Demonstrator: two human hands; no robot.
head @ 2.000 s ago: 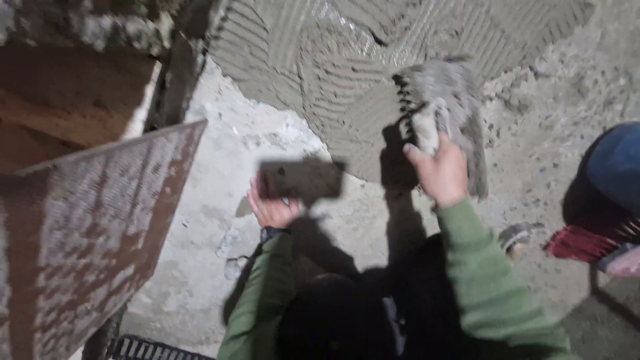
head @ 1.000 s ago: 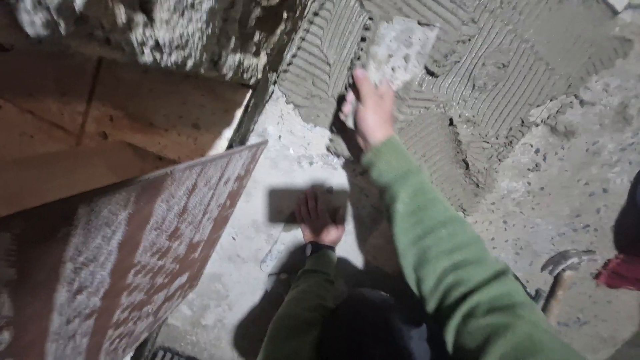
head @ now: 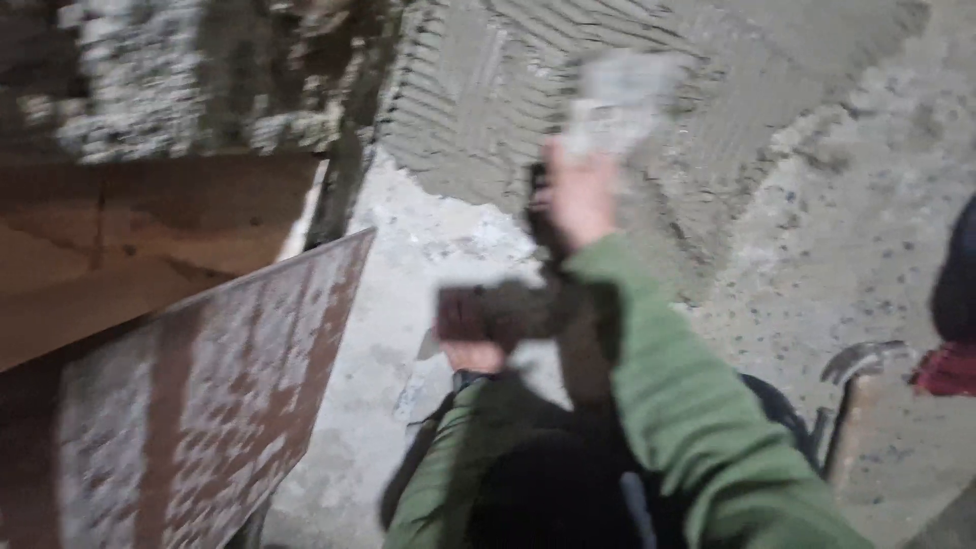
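Note:
My right hand (head: 581, 191), in a green sleeve, is closed on a notched trowel (head: 625, 95), which is blurred and lies over the ridged grey mortar (head: 473, 99). Lower and to the left, my left hand (head: 474, 355) grips a dark, mortar-smeared rectangular piece (head: 496, 313); most of its fingers are hidden behind that piece, whose material I cannot tell. Beneath the left hand is the pale concrete floor (head: 328, 457). A brown tile (head: 252, 366) with whitish residue on its face stands tilted to the left of that hand.
Brown boards or tiles (head: 137, 236) lie in a recess at the left, beneath a rough broken masonry edge (head: 145, 91). To the right, a claw hammer (head: 850, 412) is beside my right sleeve. Red fabric (head: 945, 370) and a dark rounded thing (head: 957, 274) show at the right edge.
Since one second ago, the left hand has shifted from on top of the rectangular piece to its lower edge. The trowel has passed over the mortar in my right hand. The view has shifted.

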